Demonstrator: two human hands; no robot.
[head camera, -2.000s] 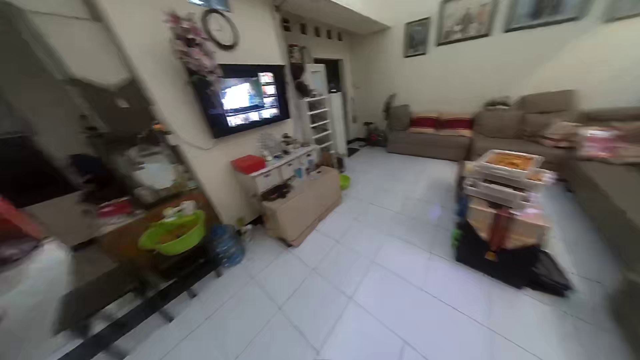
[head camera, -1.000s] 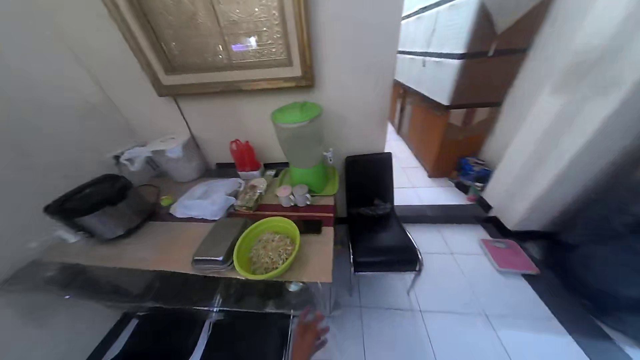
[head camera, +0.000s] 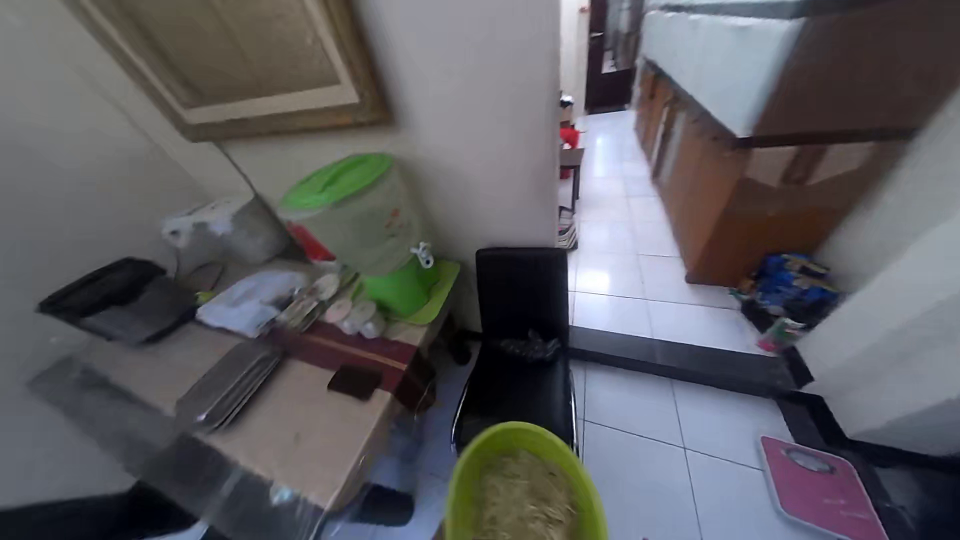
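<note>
A lime-green plastic bowl (head camera: 592, 491) is at the bottom centre, off the table and in front of the black chair (head camera: 517, 390). It holds a pale, shredded-looking food (head camera: 525, 499). A sliver of skin shows at the bowl's lower left edge, apparently my left hand (head camera: 440, 532) against it; the rest of that hand is below the frame. My right hand cannot be made out. To the left stands a table (head camera: 300, 435) with a stack of flat grey items (head camera: 229, 382), a dark flat object (head camera: 355, 382), cups (head camera: 364, 319) and a green-lidded drink dispenser (head camera: 356, 217).
A black container (head camera: 120, 300) and a white plastic bag (head camera: 251, 300) sit farther back on the table. A dark raised floor edge (head camera: 675, 360) crosses the doorway. A pink bathroom scale (head camera: 821, 487) lies at lower right. Beyond are a brown cabinet (head camera: 720, 202) and bagged items (head camera: 795, 289).
The view has swung from the living room to the table and doorway. One second ago the green bowl stood on the table with a hand near it; now it is off the table, before the chair.
</note>
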